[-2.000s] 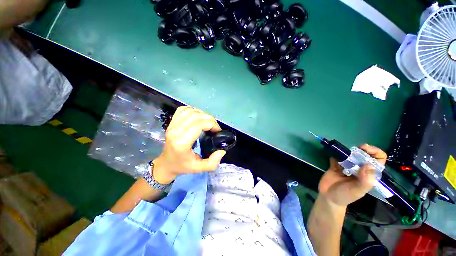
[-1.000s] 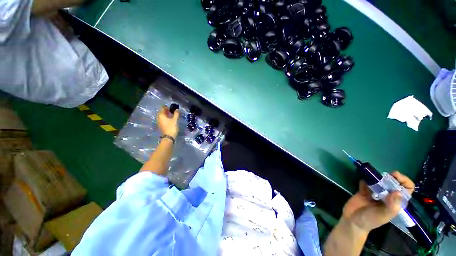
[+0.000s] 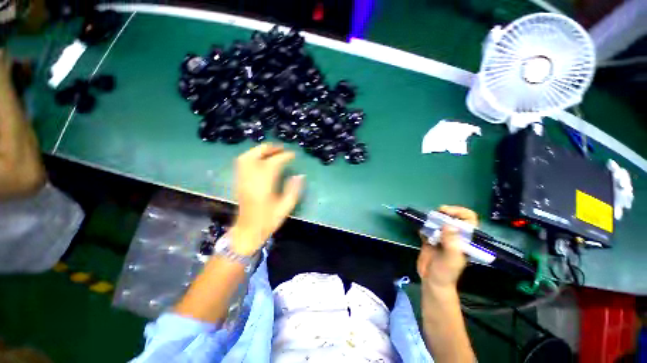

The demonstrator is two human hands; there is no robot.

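Observation:
A large heap of glossy black housings [image 3: 262, 92] lies on the green bench [image 3: 383, 142]. My left hand [image 3: 266, 188], slightly blurred, is over the bench just below the heap, fingers apart, with nothing seen in it. My right hand [image 3: 447, 248] holds the black glue syringe [image 3: 504, 249] by its clear-wrapped part near the bench's front edge. Its thin needle [image 3: 389, 207] points left, away from any part. Small black parts [image 3: 213, 235] show on the clear plastic sheet [image 3: 159, 248] below the edge, partly hidden by my left wrist.
A white fan [image 3: 535, 69] stands behind the black controller [image 3: 557, 188] at the right. Torn white paper [image 3: 450, 137] lies on the bench. A few black pieces [image 3: 85, 92] lie at the far left. Another person's arm [image 3: 15, 142] is at the left edge. A red crate [image 3: 606, 326] is low right.
My left hand has moved from the plastic sheet up to the bench near the heap, and the black piece is out of it. My right hand still holds the syringe. The view has shifted.

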